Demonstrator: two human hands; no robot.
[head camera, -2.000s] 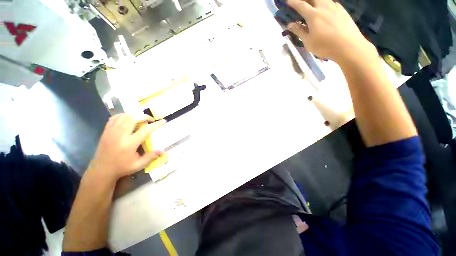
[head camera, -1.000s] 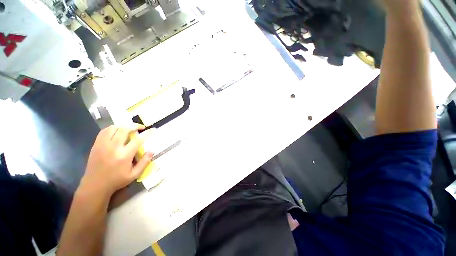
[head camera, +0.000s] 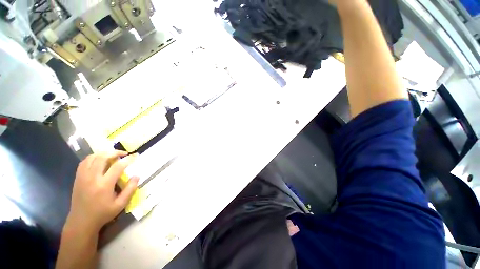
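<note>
A white sewing template (head camera: 202, 139) with yellow edging lies on the table. A narrow black shaped strip (head camera: 162, 132) lies in its slot at the left, curving up to a small hooked end. My left hand (head camera: 100, 184) rests on the template's yellow left edge, fingertips and thumb at the near end of the strip; whether it grips anything is hard to tell. My right arm reaches over the pile of cut black strips (head camera: 284, 31) at the upper right; the right hand is cut off by the top edge of the picture.
The machine head (head camera: 26, 79) stands at the left, with the metal feeding frame (head camera: 123, 60) at the upper left. A dark slide plate (head camera: 34, 157) lies left of the template. A grey metal bar (head camera: 266, 65) lies beside the strips. A black chair (head camera: 447, 152) stands at the far right.
The view has shifted right, so the template sits further left. My right hand has left the grey bar area and gone out of the picture at the top. My left hand stays on the template edge.
</note>
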